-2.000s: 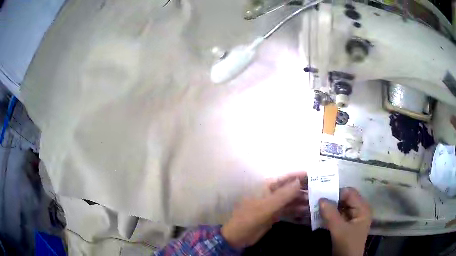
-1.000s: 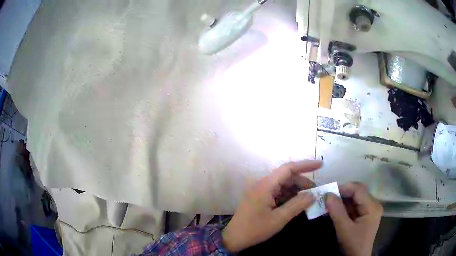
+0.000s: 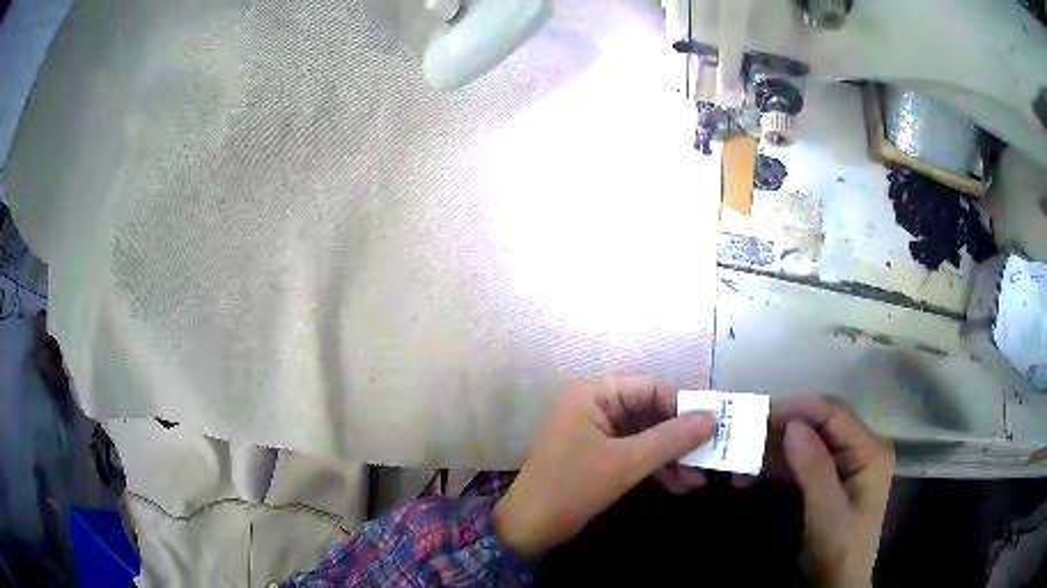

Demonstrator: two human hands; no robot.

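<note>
A white care label (image 3: pixel 735 434) with small print, folded short, is at the table's front edge. My left hand (image 3: pixel 614 448) holds it between thumb and fingers at its left side. My right hand (image 3: pixel 836 465) is at its right side, thumb off the label's face; whether its fingertips touch the label behind is hidden. A large beige garment panel (image 3: pixel 253 253) lies on the table left of the machine, washed out by glare near the needle area. The presser foot area (image 3: pixel 705 129) of the sewing machine is above the label, beside a tan-orange guide (image 3: pixel 738 175).
A lamp head (image 3: pixel 487 44) hangs over the panel. Right of the foot are a dark heap of tabs (image 3: pixel 939 218), a metal-rimmed tray (image 3: pixel 932 138) and a white label bundle (image 3: pixel 1022 319). Beige pieces (image 3: pixel 195 494) hang at lower left, near a blue bin (image 3: pixel 103 547).
The long label strip is now folded into a short piece and turned level. My right thumb has come off its face. The view has shifted, so the machine and lamp sit higher.
</note>
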